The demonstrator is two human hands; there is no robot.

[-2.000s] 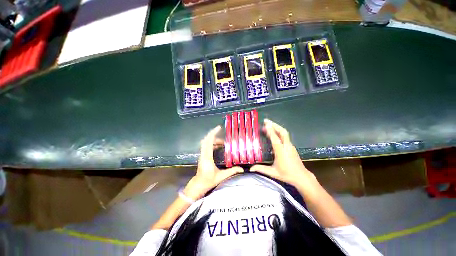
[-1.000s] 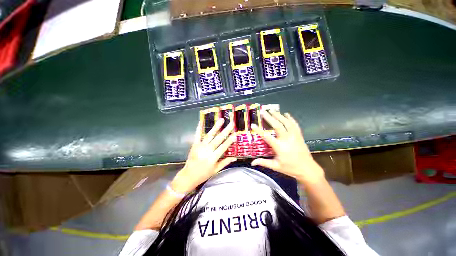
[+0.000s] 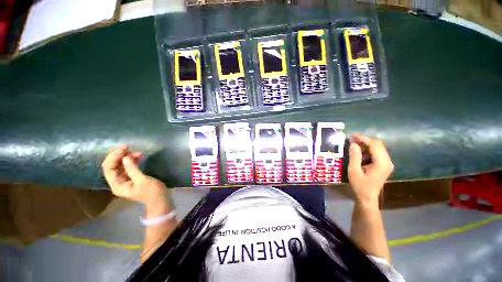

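Observation:
Several keypad phones with red keypads and pale surrounds lie face up in a spaced row on the dark green surface near its front edge. Behind them a clear blister tray holds a row of keypad phones with yellow surrounds and dark keypads, one per pocket. My left hand is left of the red row, off the phones, fingers curled and empty. My right hand is just right of the rightmost red phone, fingers bent; I see nothing held in it.
The shiny dark green surface runs across the view. A white board lies at the upper left. Brown cardboard is below the front edge at left. A red plastic item is at the lower right, above a grey floor with yellow lines.
The red phones went from a stack on edge to lying face up, then spread apart into a row. My hands have let go and moved outward to either side.

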